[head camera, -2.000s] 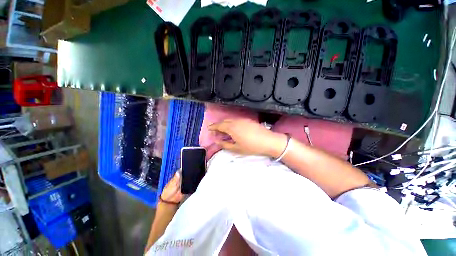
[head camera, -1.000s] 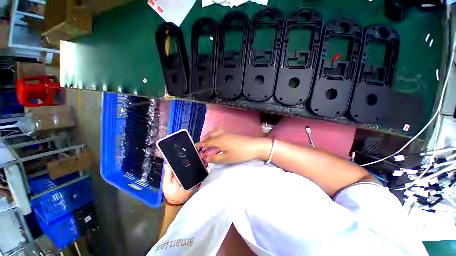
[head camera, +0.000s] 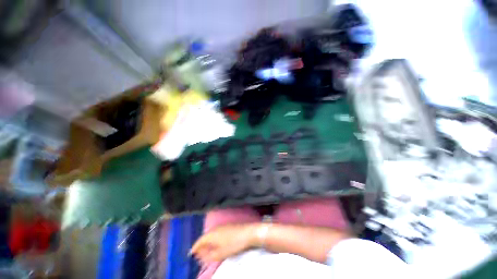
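The whole view is blurred. A row of several black plastic housings (head camera: 259, 179) lies side by side on the green mat (head camera: 122, 180), close to its front edge. Their round holes face up in the lower halves. My right hand (head camera: 217, 245) lies over my lap, below the mat edge, with the forearm coming in from the right. Its fingers are too blurred to tell whether they hold anything. My left hand and the phone are out of the picture.
An open cardboard box (head camera: 117, 131) stands back left, beside white crumpled sheets (head camera: 196, 128). Dark parts (head camera: 310, 68) are heaped at the back. A grey case (head camera: 395, 109) and white wired parts (head camera: 430, 196) lie right. Blue crate edges (head camera: 182, 248) show low left.
The view has tilted up and blurred, so the housings sit lower and the back of the bench shows. My left hand and the phone have left the picture.
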